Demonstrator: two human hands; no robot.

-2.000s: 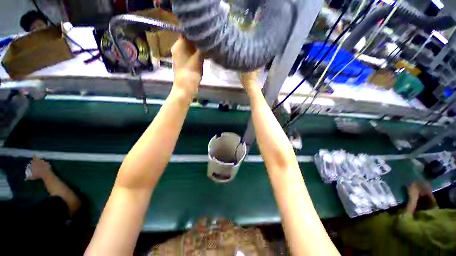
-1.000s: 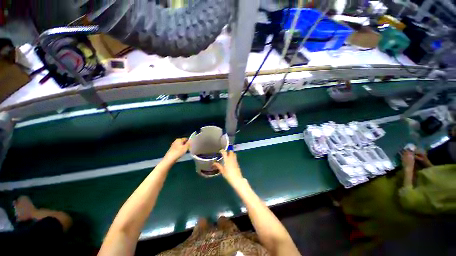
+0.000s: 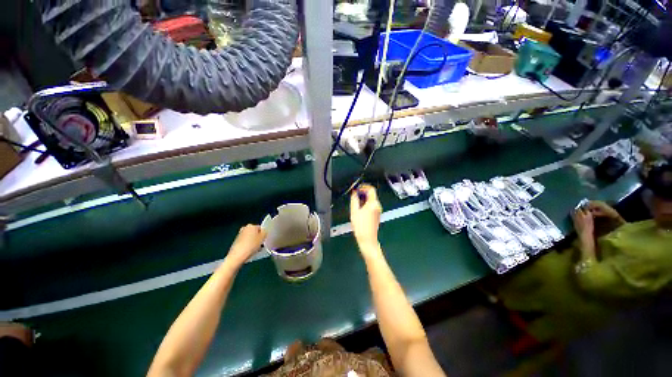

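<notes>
The white bucket-like fume hood (image 3: 292,241) stands upright on the green belt beside the grey post, its open top facing up and a dark rectangular patch low on its side. My left hand (image 3: 248,241) is closed at the hood's left rim and seems to grip it. My right hand (image 3: 365,213) is to the right of the post, apart from the hood, with its fingers closed around a small dark thing too small to make out. Thin black cords (image 3: 350,136) hang by the post just above my right hand.
A thick grey hose (image 3: 199,77) hangs above the shelf. The grey post (image 3: 318,110) rises behind the hood. White product units (image 3: 508,239) lie piled at right, with a row of three (image 3: 407,183) nearer. A power strip (image 3: 401,131) is on the shelf edge. A seated person (image 3: 626,258) works at far right.
My hands came down from the hose to the hood. My right hand then left the hood's right side and moved right, past the post. The view has shifted right.
</notes>
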